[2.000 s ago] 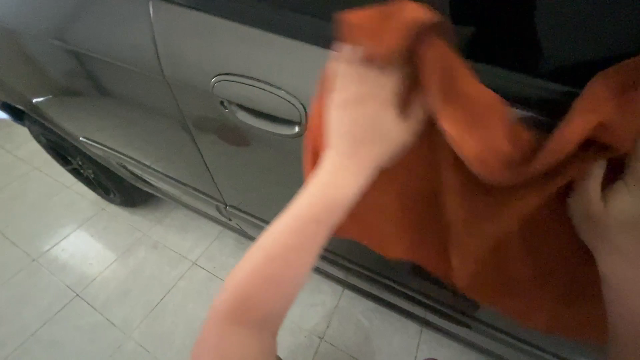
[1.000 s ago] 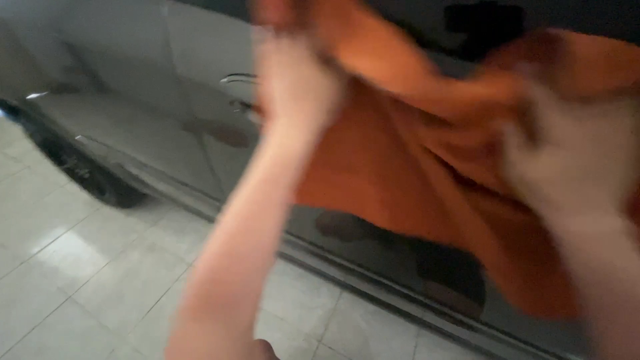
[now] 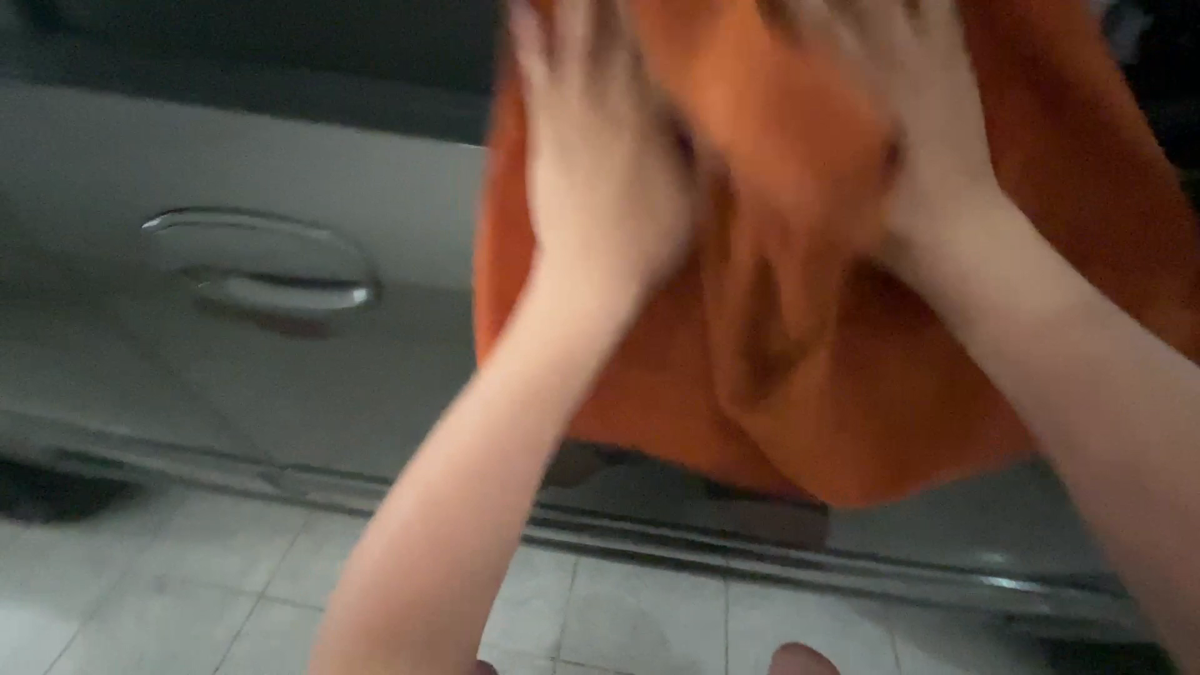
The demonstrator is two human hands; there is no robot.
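Observation:
An orange cloth (image 3: 675,403) hangs in folds in front of a grey car door (image 3: 375,375), covering part of the window edge and the panel. My left hand (image 3: 605,159) is on the cloth's left part, its fingers spread upward, the tips near the top of the view. My right hand (image 3: 919,122) is on the cloth farther right, with a bunched fold of it between the two hands. Both hands are blurred, and the cloth hides some of the fingers. Left of the cloth is the chrome-edged door handle (image 3: 281,291).
The dark car window (image 3: 262,47) runs along the top. Below the door are the side sill (image 3: 656,539) and a light tiled floor (image 3: 647,609). Dark tyre (image 3: 56,492) parts show at the lower left. A bare toe or foot tip (image 3: 802,659) shows at the bottom.
My hands were farther apart with the cloth stretched between them; now they are closer together and the cloth is bunched. The view has shifted nearer to the door.

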